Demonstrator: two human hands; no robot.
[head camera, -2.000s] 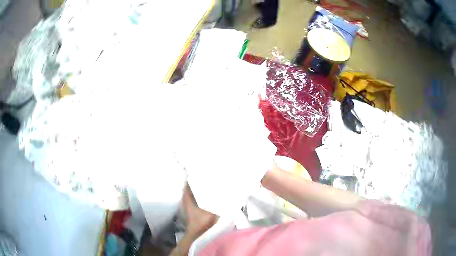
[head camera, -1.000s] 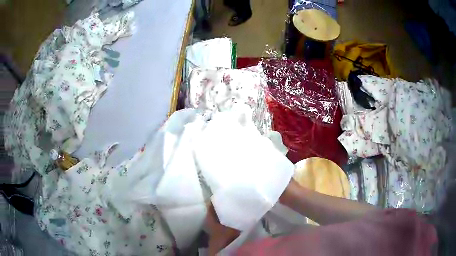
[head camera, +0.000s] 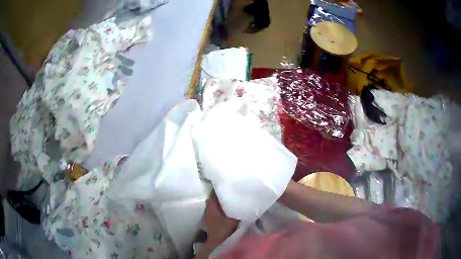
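A crumpled white plastic bag (head camera: 242, 162) is held up in the middle, over the near end of the worktable. My left hand (head camera: 218, 215) comes up from the bottom edge and holds the bag from below; its fingers are hidden in the folds. My right forearm, in a pink sleeve, comes from the lower right. My right hand (head camera: 289, 193) is at the bag's right side, mostly covered by the plastic, its fingers hidden. White floral cloth (head camera: 113, 227) lies under and left of the bag, and a larger floral heap (head camera: 76, 86) lies on the table's left side.
Pale worktable (head camera: 151, 86) at upper left. Right of it are floral bundles (head camera: 235, 91), a red bundle under clear film (head camera: 316, 109), and two round wooden stools (head camera: 333, 38), (head camera: 328, 183). Yellow cloth (head camera: 384, 71) and bagged floral garments (head camera: 422, 136) lie right. A person's foot is at the top.
The overexposed picture has cleared since two seconds ago. Since one second ago the view has shifted slightly, and the white bag is still held in both hands, its folds slightly changed.
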